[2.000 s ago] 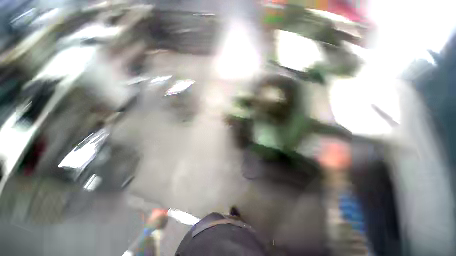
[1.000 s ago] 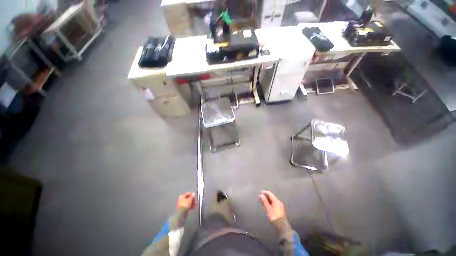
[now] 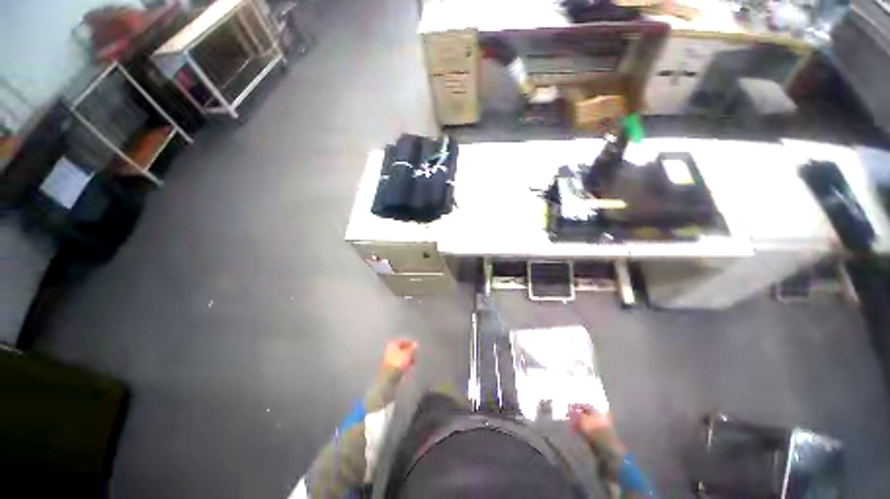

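Observation:
My left hand (image 3: 400, 354) hangs over the floor at lower centre-left, fingers curled, with nothing seen in it. My right hand (image 3: 588, 419) is low in front of a shiny square stool seat (image 3: 554, 365); its fingers are blurred and I cannot tell if it touches the seat. Black rolled bundles (image 3: 418, 180) with pale ties lie at the left end of the white table (image 3: 493, 200), beyond both hands. An industrial sewing machine (image 3: 654, 195) with a pale bar stands on the same table, right of the bundles.
Another black bundle (image 3: 836, 203) lies farther right on the table. A second stool (image 3: 771, 458) stands at lower right. Metal-framed racks (image 3: 220, 58) stand at upper left. A dark green box-like shape (image 3: 59, 424) is at lower left. A brown carton (image 3: 597, 107) sits behind the table.
The table, bundles and machine now appear closer and further right, and a stool seat now lies beside my right hand. Both hands remain low in front of me.

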